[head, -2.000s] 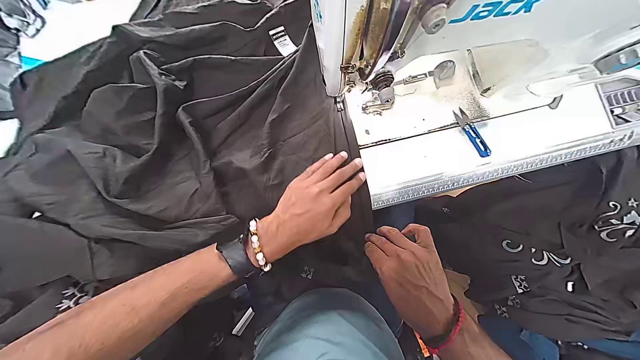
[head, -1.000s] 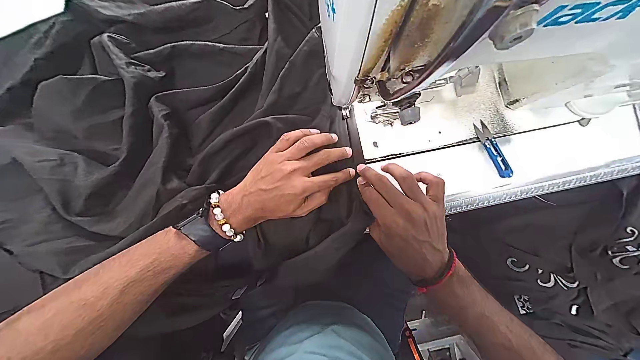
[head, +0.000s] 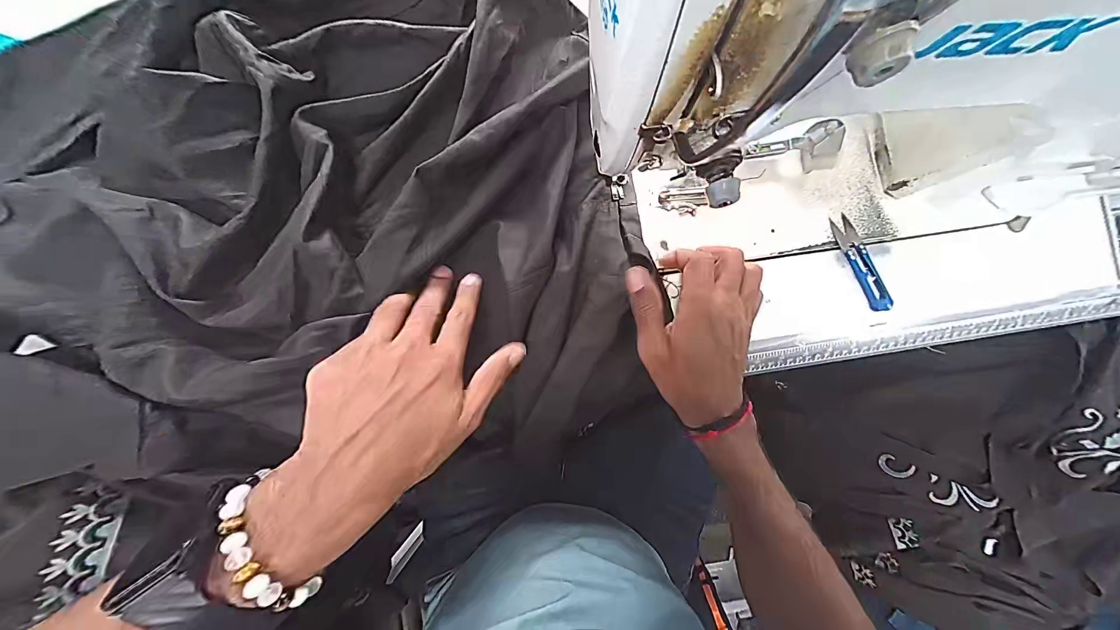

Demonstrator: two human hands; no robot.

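Observation:
Dark fabric [head: 455, 201] in loose folds fills the left and runs under the presser foot [head: 619, 188] of a white Jack sewing machine [head: 1006, 70]. My left hand [head: 394, 385] lies palm down on the fabric with its fingers spread, left of the foot. Just in front of the foot, my right hand [head: 704, 332] pinches the fabric's folded edge between thumb and fingers at the left end of the machine bed. Blue-handled thread snips [head: 862, 267] lie on the bed, right of my right hand.
A ruled strip [head: 875, 350] follows the bed's front edge. More dark fabric with pale embroidery [head: 945, 490] hangs at the lower right, and another embroidered part [head: 83, 542] shows at the lower left. My knee in light blue cloth [head: 560, 569] is below.
My left hand has moved left, away from the fabric's edge near the machine bed. My right hand has come up from below the bed's front edge to the fabric edge by the foot.

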